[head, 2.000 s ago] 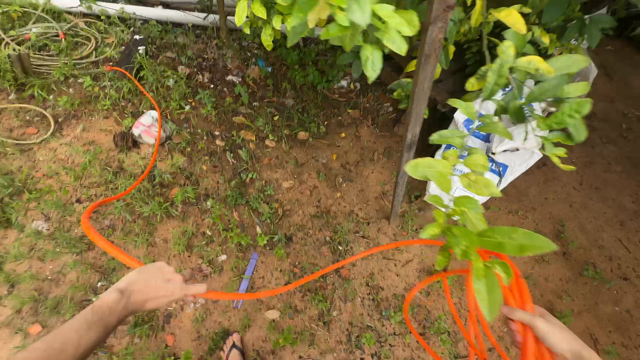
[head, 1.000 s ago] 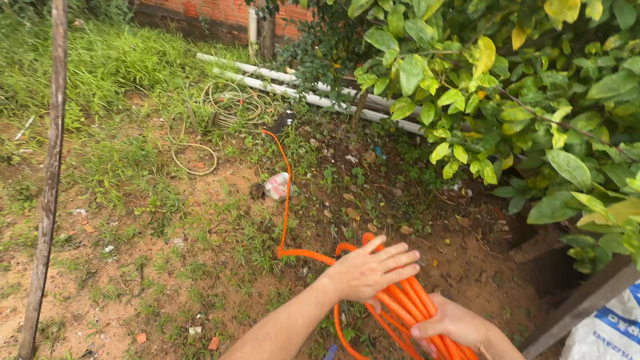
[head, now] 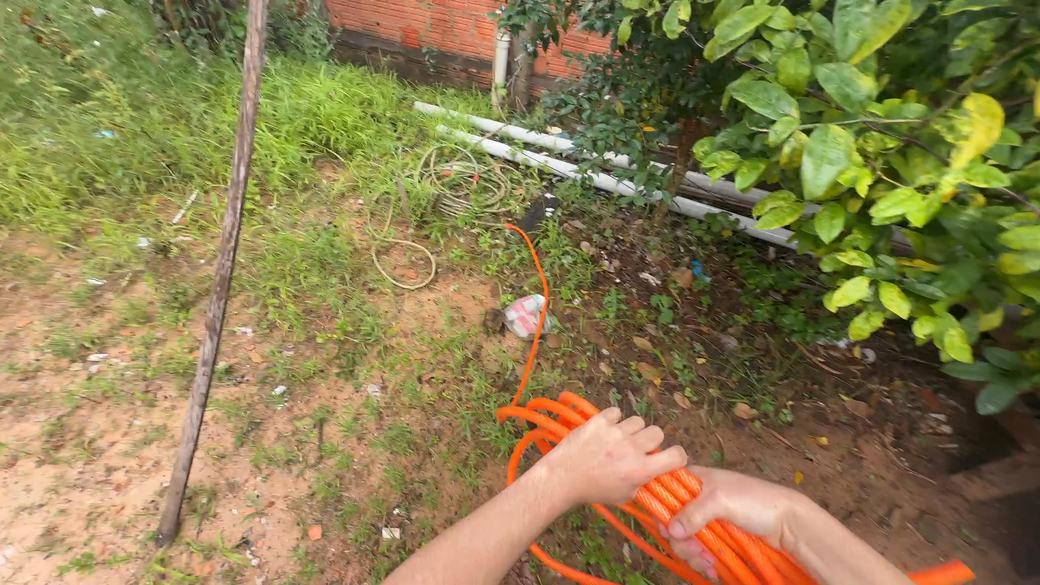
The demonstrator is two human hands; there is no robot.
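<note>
A bundle of orange hose coils point(head: 662, 491) lies across both of my hands at the lower middle right. Closed over the top of the coils is my left hand point(head: 617, 457), its fingers curled around several strands. Just to the right and lower, my right hand point(head: 731, 512) grips the same bundle, thumb on top and some fingertips showing beneath. From the coils a single strand of orange hose point(head: 536, 341) runs away over the ground, passing a crumpled white and red bag point(head: 526, 317), and ends from view near a dark object point(head: 538, 213). One thick hose section shows at the lower right edge.
A thin wooden pole point(head: 213, 317) leans at the left. Behind lie a coiled beige hose point(head: 463, 191) and white pipes point(head: 561, 166), with a brick wall point(head: 414, 28) farther back. A leafy bush point(head: 861, 154) overhangs the right side. Grass and small debris dot the soil.
My left hand was on the outstretched strand two seconds before; it has come over to the coils beside my right hand and closed on them. The view has swung left and up.
</note>
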